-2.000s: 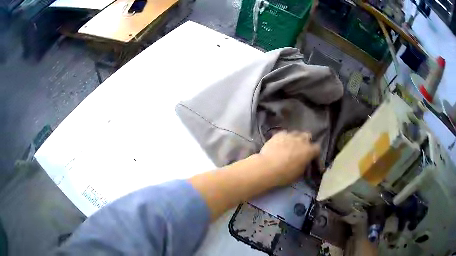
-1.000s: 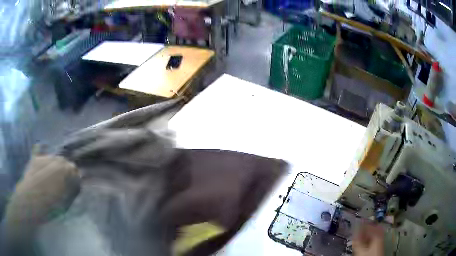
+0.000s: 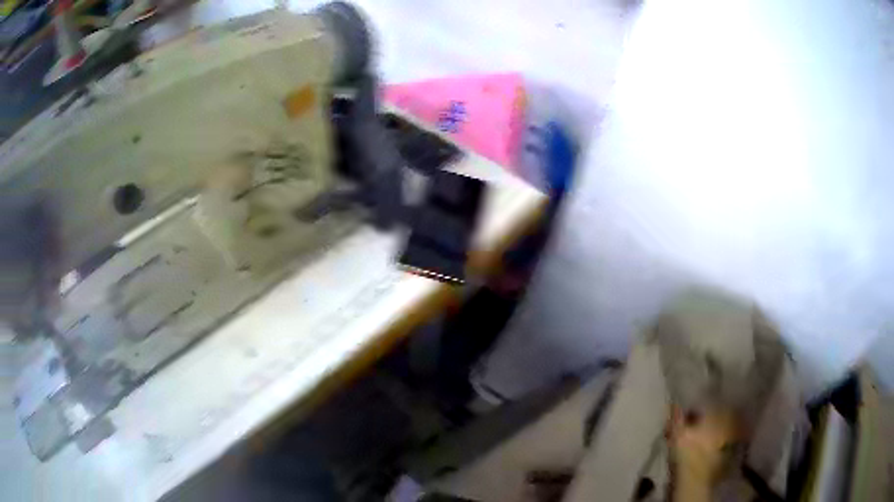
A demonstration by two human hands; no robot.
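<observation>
The view is strongly blurred. My right hand (image 3: 704, 456) shows small at the lower right, cut by the bottom edge, against taupe cloth pieces (image 3: 720, 343). Whether its fingers are closed on the cloth cannot be told. My left hand is out of the picture. The cream sewing machine (image 3: 196, 137), with an orange-yellow patch and a dark handwheel (image 3: 377, 147), fills the left side. Its needle area at the lower left is smeared.
The white machine table (image 3: 265, 353) has a brown front edge running diagonally. A pink item (image 3: 480, 113) with blue marks and a blue item (image 3: 554, 157) lie beyond the handwheel. A dark flat object (image 3: 443, 225) is at the table's end. A large bright white surface (image 3: 755, 147) fills the upper right.
The view has swung right, from the table's left side to the handwheel end. The cloth swept left by my left hand has left the picture. My right hand has moved from the needle area to the cloth pieces.
</observation>
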